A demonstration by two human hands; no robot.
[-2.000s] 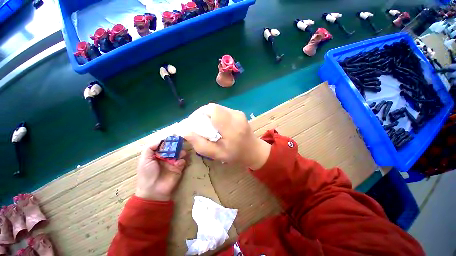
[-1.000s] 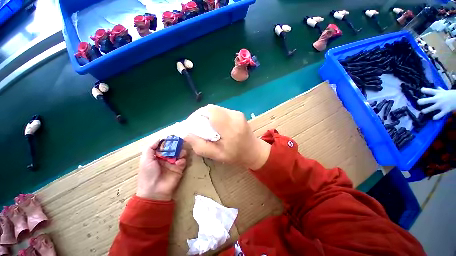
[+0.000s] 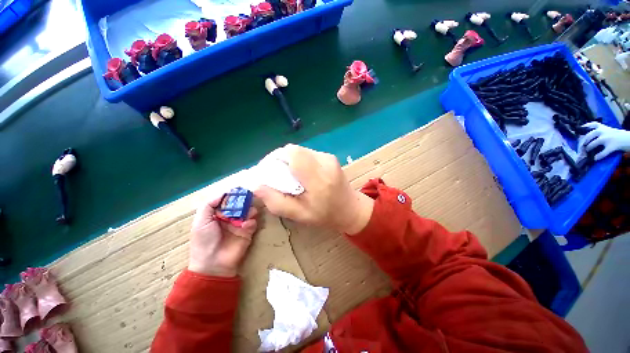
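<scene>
My left hand (image 3: 222, 238) holds a small piece with a dark-blue panelled block (image 3: 235, 203) facing up and red showing beneath it. My right hand (image 3: 311, 183) is closed around a white item (image 3: 279, 176), which looks like a glue bottle or wrapped tissue; most of it is hidden by the fingers. Its tip is not clear, close beside the blue block. Both hands are above the cardboard sheet (image 3: 414, 179). A crumpled white tissue (image 3: 293, 310) lies on the cardboard below them.
Green conveyor (image 3: 228, 131) carries black leg pieces (image 3: 282, 101) and pink figurine bodies (image 3: 351, 84). Blue tray (image 3: 228, 63) holds red-topped pieces. Right tray (image 3: 476, 138) holds black parts; another person's gloved hand (image 3: 602, 140) reaches in. Pink bodies (image 3: 43, 289) stand lower left. A deep blue crate (image 3: 546, 276) is lower right.
The pieces on the conveyor have moved to the right. Another person's gloved hand has come into the black-parts tray. My hands have barely moved.
</scene>
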